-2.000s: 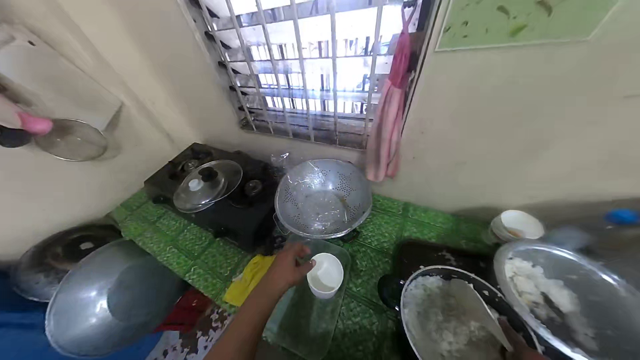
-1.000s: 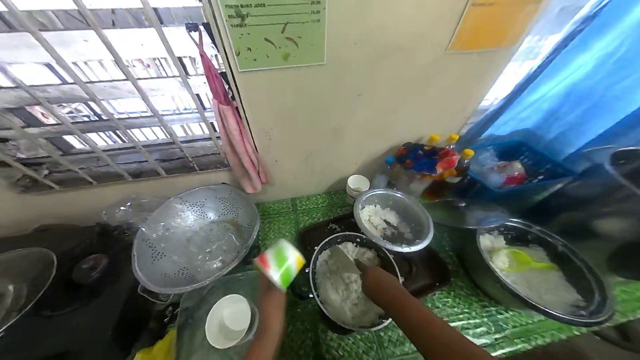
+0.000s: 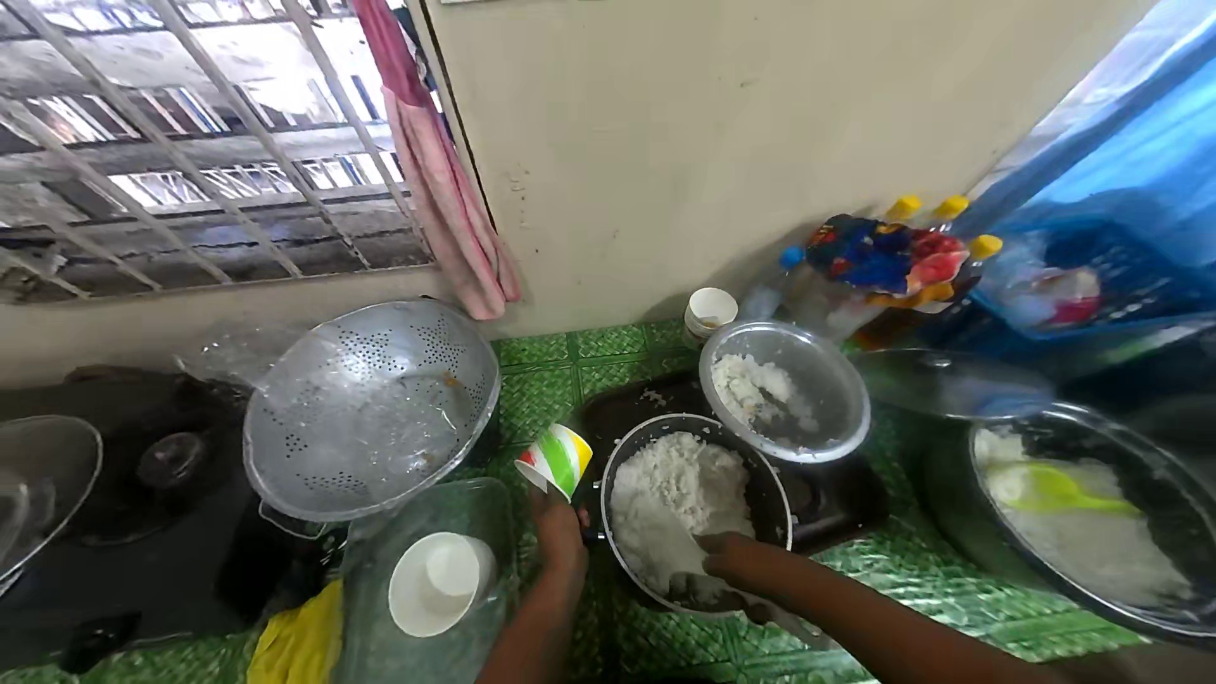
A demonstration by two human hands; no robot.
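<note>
My left hand [image 3: 560, 532] holds a small paper cup [image 3: 559, 460] with a green, yellow and red pattern, tilted beside the left rim of a round pot. White rice [image 3: 689, 484] lies in the pot [image 3: 781, 494]. Over the pot's lower right side, my right hand [image 3: 727, 575] grips a pale rice paddle [image 3: 655, 541] whose blade is in the rice. Behind the pot, a metal bowl [image 3: 836, 399] holds more rice. White paper cups [image 3: 432, 589] rest on a clear glass or plastic tray [image 3: 380, 532] left of my left hand.
An aluminium colander [image 3: 380, 408] holding clear plastic stands at the left, near the black stove [image 3: 123, 560]. At the right, a large pot [image 3: 959, 532] contains rice and a green spoon [image 3: 1064, 489]. Bottles [image 3: 788, 285], cups [image 3: 711, 309] and a blue basket [image 3: 1121, 275] stand along the back.
My left hand was at the white cups on the tray two seconds ago and now holds the patterned cup beside the pot. The view has swung right.
</note>
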